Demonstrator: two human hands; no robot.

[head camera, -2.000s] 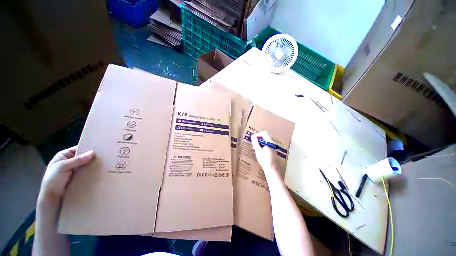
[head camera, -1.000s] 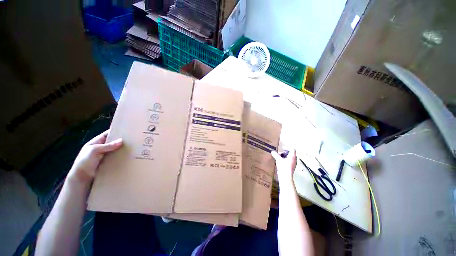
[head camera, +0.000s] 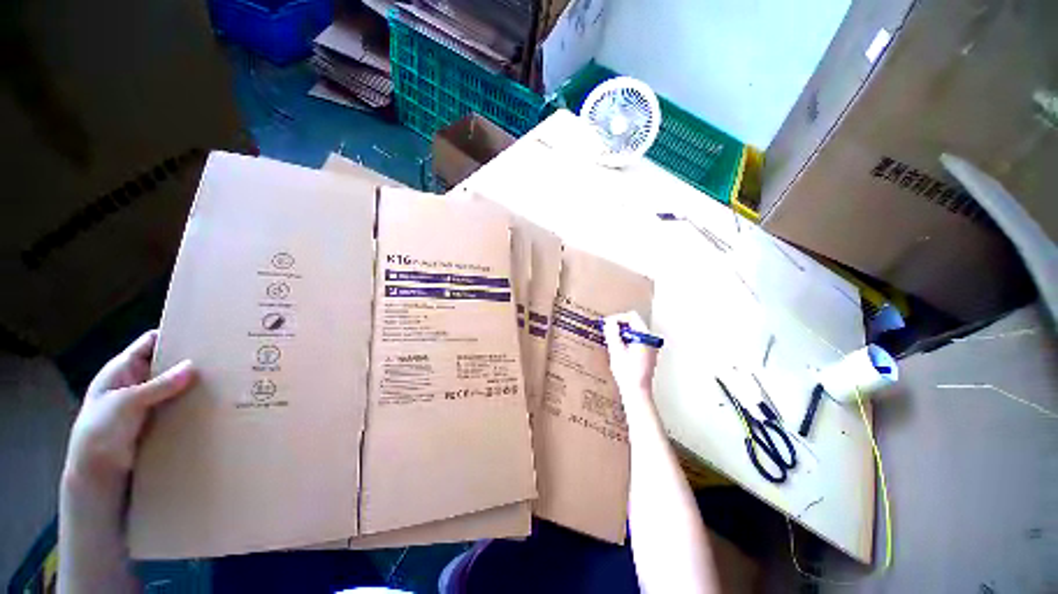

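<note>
A fanned stack of flat cartons (head camera: 447, 453) lies across my lap, brown with dark printed bands, text and a column of small round icons. My left hand (head camera: 122, 400) grips its left edge, thumb on top. My right hand (head camera: 630, 348) holds a blue marker pen (head camera: 645, 338) over the rearmost carton on the right, at its printed bands. Whether the tip touches the board cannot be told. Black-handled scissors (head camera: 760, 435) lie open on the white worktable (head camera: 708, 279), beside a short black stick (head camera: 811, 411).
A white roll (head camera: 864, 374) with a yellow string is at the table's right edge. A small white fan (head camera: 621, 118) stands at the back. Green crates (head camera: 464, 93) are behind. Large cartons (head camera: 905, 151) rise at right and left. A blue bin (head camera: 269, 29) is at the back left.
Since one second ago, the carton stack and my left hand have shifted left and the cartons are fanned wider. My right hand has moved slightly left onto the rear carton, with the pen now clearly visible.
</note>
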